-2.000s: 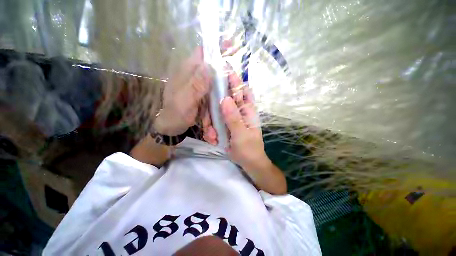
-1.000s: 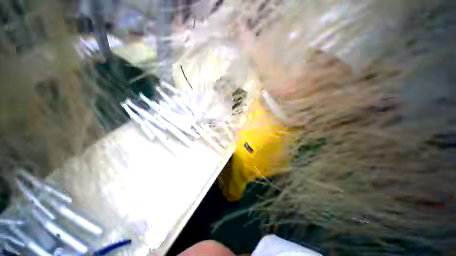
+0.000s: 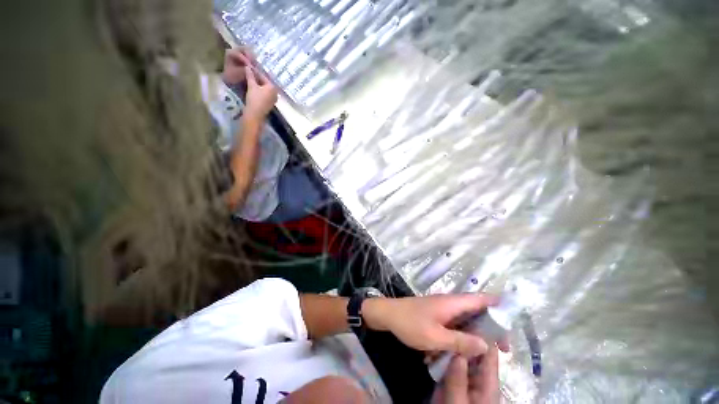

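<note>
My left hand [image 3: 430,322], with a dark watch at the wrist, is at the lower right, its thumb and fingers closed around a pale grey tube-like piece [image 3: 489,327]. My right hand [image 3: 471,380] is just below, cut off by the bottom edge. Its fingertips meet the left thumb at the same piece. The piece is blurred and mostly hidden by the fingers. A dark blue curved handle [image 3: 533,344], probably of nippers, lies on the bench just right of my hands.
Many white tubes [image 3: 441,177] lie in rows on the pale glossy bench. Blue-handled nippers [image 3: 331,130] lie farther up. Another person's forearm [image 3: 248,154] and hands are at the bench edge, upper left. A red thing [image 3: 296,237] is below them. Pale hair-like streaks blur the left and right.
The view swung toward the bench end and yellow bag, then to the other person's side. My hands, out of view one second ago, show again at the lower right.
</note>
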